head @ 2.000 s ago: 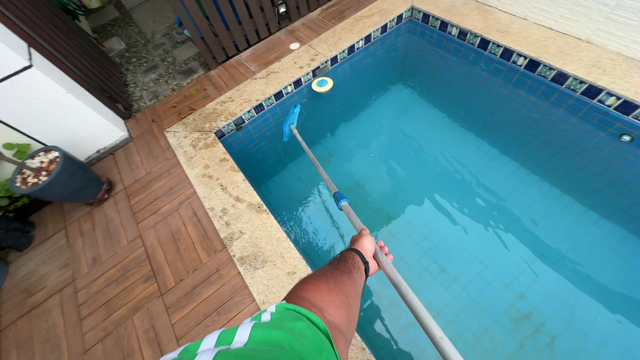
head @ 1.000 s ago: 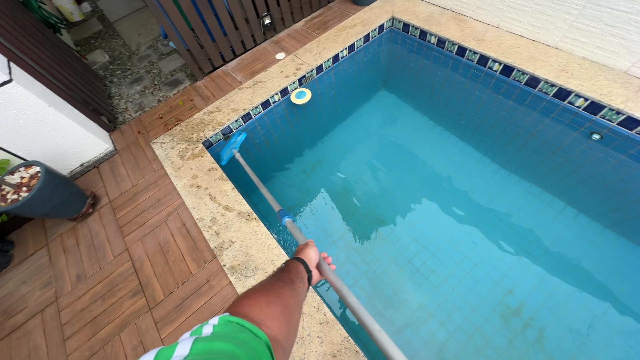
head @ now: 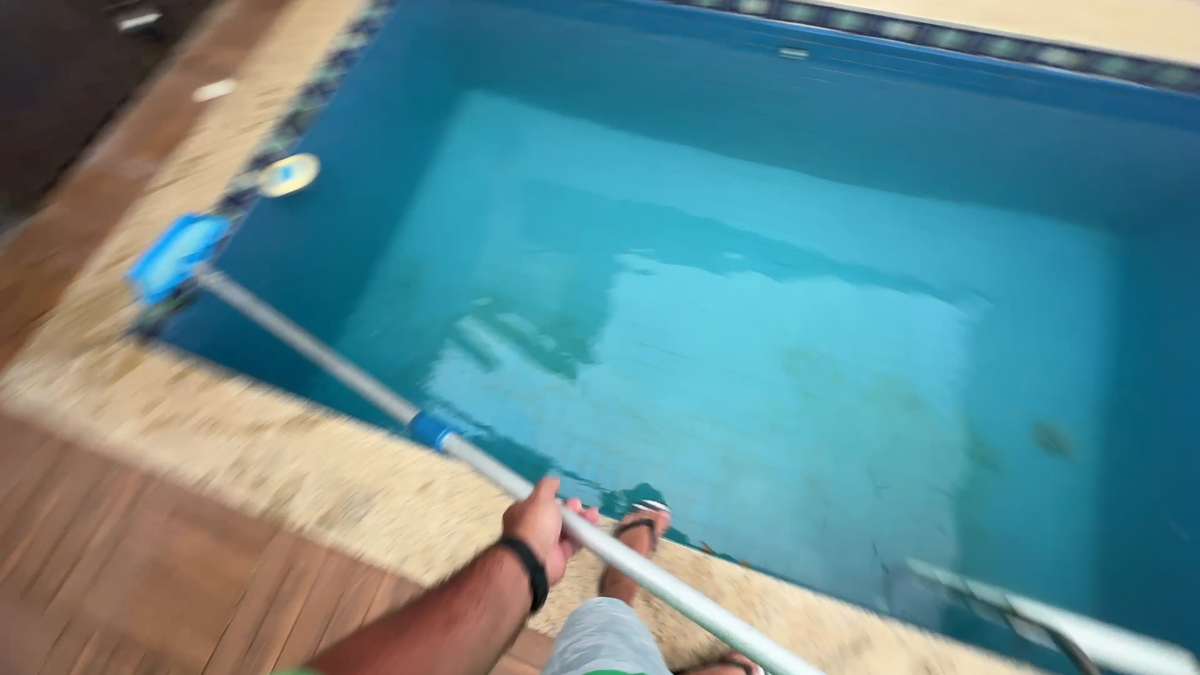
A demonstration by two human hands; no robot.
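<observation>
My left hand (head: 548, 527), with a black band at the wrist, is closed around a grey telescopic pole (head: 323, 352). A blue locking collar (head: 432, 430) sits on the pole beyond the hand. At the pole's far end, a blue pool brush or skimmer head (head: 176, 257) is at the pool's left corner, by the tiled edge; motion blur hides its exact kind. A round cream and blue float (head: 289, 175) lies on the water near that edge. The pole's near end runs out at the bottom of the view. My right hand is not in view.
The swimming pool (head: 403, 19) has a pale stone coping (head: 281, 450) bordered by wooden deck tiles (head: 141, 553). My feet in flip-flops (head: 642, 530) are at the coping. A pale rail or pole with a dark hose-like part (head: 1059, 614) shows at the lower right.
The view has swung a lot, toward the near side of the pool. The blue head has moved from over the water near the float to the pool's corner. My left hand still holds the pole.
</observation>
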